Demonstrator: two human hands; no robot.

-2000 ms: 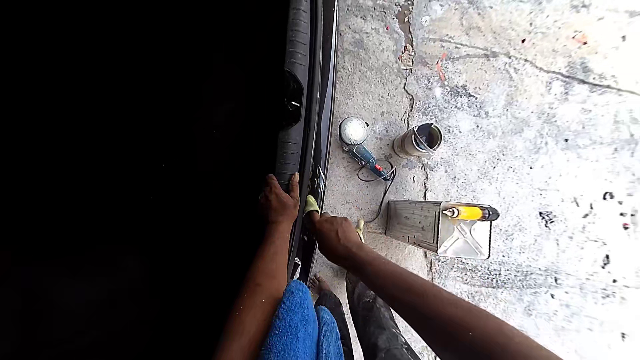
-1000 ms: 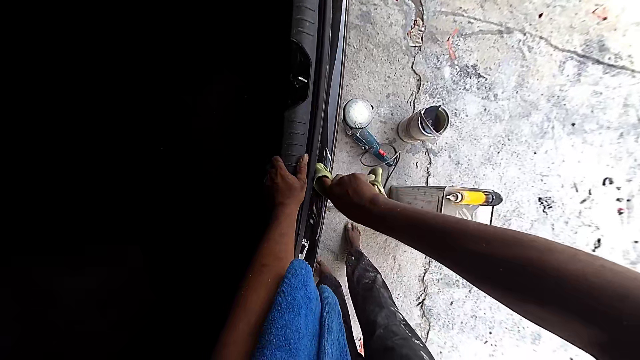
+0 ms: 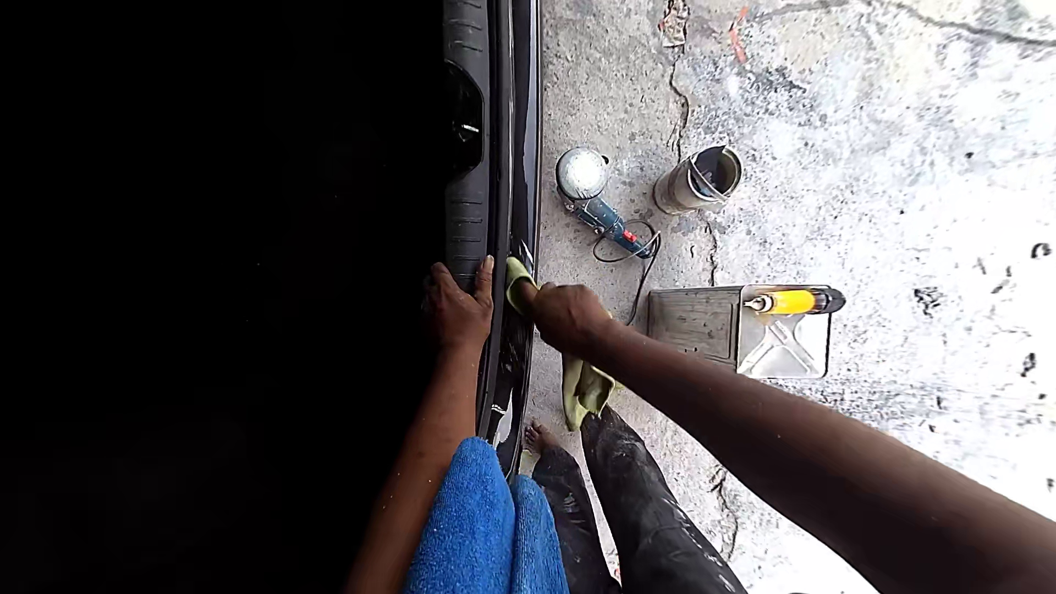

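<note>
A yellow-green cloth is bunched in my right hand, with one end pressed to the glossy dark painted edge of what looks like a vehicle's rear opening and the rest hanging below my fist. My left hand rests on the ribbed black plastic sill trim just left of that edge, thumb and fingers apart, holding nothing. Beside the trim lies a black latch recess. The far left of the view is black, so nothing shows there.
On the concrete floor lie a blue corded power tool with a round pale head, an open metal can with a wire handle, and a rectangular metal tin carrying a yellow-and-black tool. A blue towel hangs near my legs.
My right hand with the cloth stays at the painted edge, and more of the cloth now hangs below it. My left hand remains on the trim.
</note>
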